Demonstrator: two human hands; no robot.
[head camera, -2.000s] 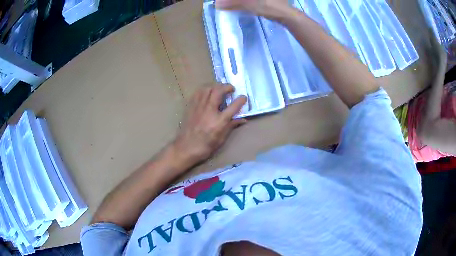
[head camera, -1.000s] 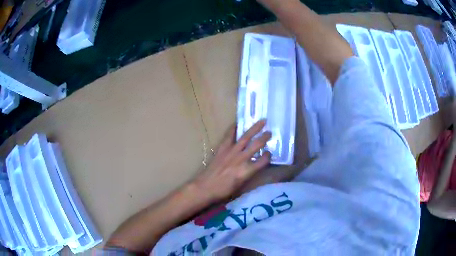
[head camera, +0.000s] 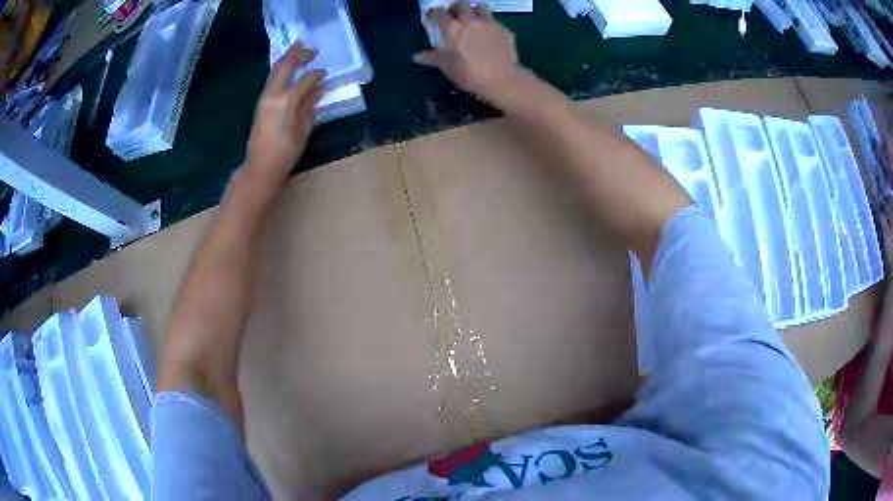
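Observation:
My left hand (head camera: 286, 113) is on the near end of a white tray (head camera: 318, 39) on the dark belt, with fingers over its left edge. Another white piece shows under that tray's near end. My right hand (head camera: 473, 47) is over the belt at top centre, its fingers on a white item (head camera: 431, 20) that is partly hidden by the hand and cut off by the frame edge. Whether this item is a tray or a box, I cannot tell.
White trays overlap in a row (head camera: 774, 196) at right and lean in a pile (head camera: 93, 391) at left on the cardboard worktop (head camera: 333, 294). A grey-white post (head camera: 69, 186) stands at left. More white pieces (head camera: 147, 78) lie on the belt. Another person's arm shows at far right.
The tray under my left hand on the worktop is gone from there. My left hand has moved up and left to the belt. My right hand has come into view over the belt.

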